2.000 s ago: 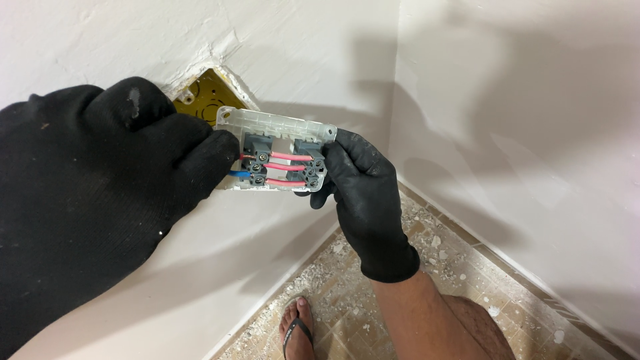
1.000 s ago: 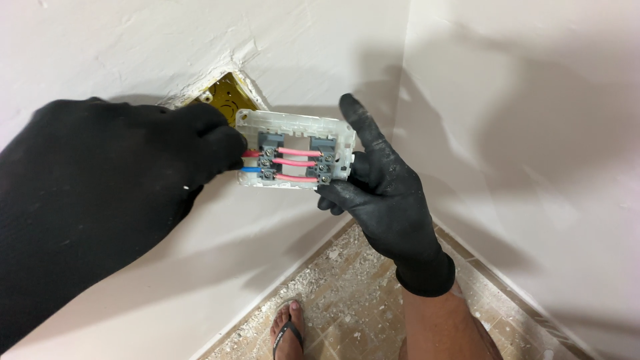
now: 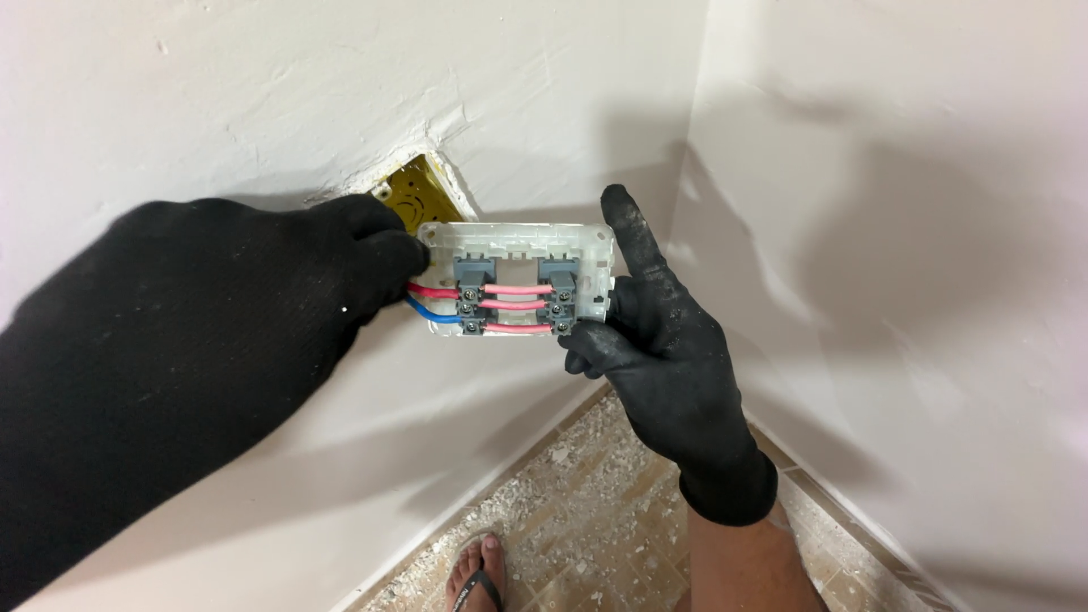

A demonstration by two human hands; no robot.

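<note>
My right hand (image 3: pixel 671 348), in a black glove, grips the right end of a white plastic socket plate (image 3: pixel 595 255), its index finger pointing up. The plate's back faces me and carries two grey socket modules (image 3: pixel 557 289), joined by three short pink wires (image 3: pixel 517 290). A red wire (image 3: pixel 435 291) and a blue wire (image 3: pixel 433 314) run from the left module to my black-gloved left hand (image 3: pixel 374 255). That hand is closed at the plate's left edge; its fingertips and what they pinch are partly hidden. Behind it is a yellow wall box (image 3: pixel 416 195), partly covered.
Rough, chipped plaster (image 3: pixel 438 144) surrounds the wall box. Two white walls (image 3: pixel 850 212) meet in a corner at the right. Below, white debris lies scattered on the tiled floor (image 3: pixel 595 501), where a foot in a flip-flop (image 3: pixel 478 574) stands.
My right hand has shifted its grip on the plate: the thumb was at the top corner and is now at the lower edge, with the index finger raised. The left hand stays at the plate's left end.
</note>
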